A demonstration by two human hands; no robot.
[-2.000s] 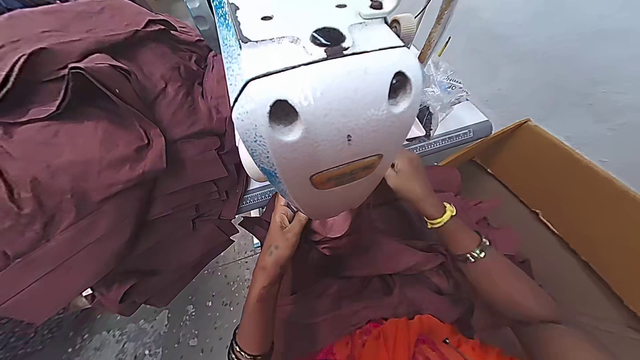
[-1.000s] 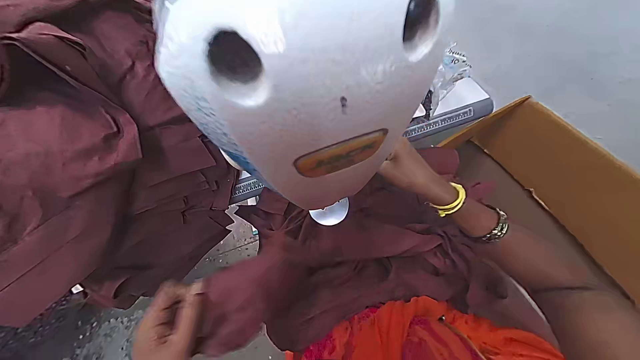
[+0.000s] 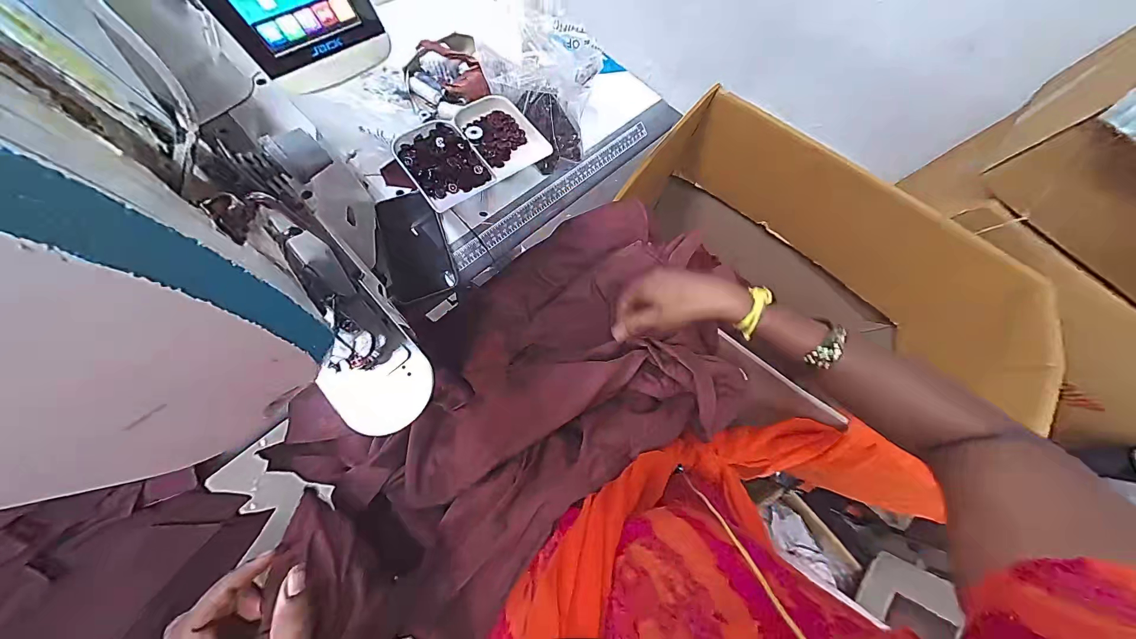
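Observation:
Maroon fabric lies bunched across the lap and up to the machine's edge. At the bottom left my left hand pinches a fold of it between thumb and fingers. My right hand, slightly blurred, is over the upper right part of the cloth with fingers curled; whether it grips any cloth cannot be seen. The sewing machine head fills the left side, and its round white plate is beside the fabric. A two-part white tray holds many small dark buttons.
Behind the tray lie thread spools and clear plastic bags. A control screen is at the top left. A ruler strip runs along the table edge. An open cardboard box stands at the right. More maroon cloth lies lower left.
The view has shifted to the right, bringing the button tray into sight. My left hand still holds maroon cloth at the lower left. My right hand, earlier partly behind the machine head, is now in full view.

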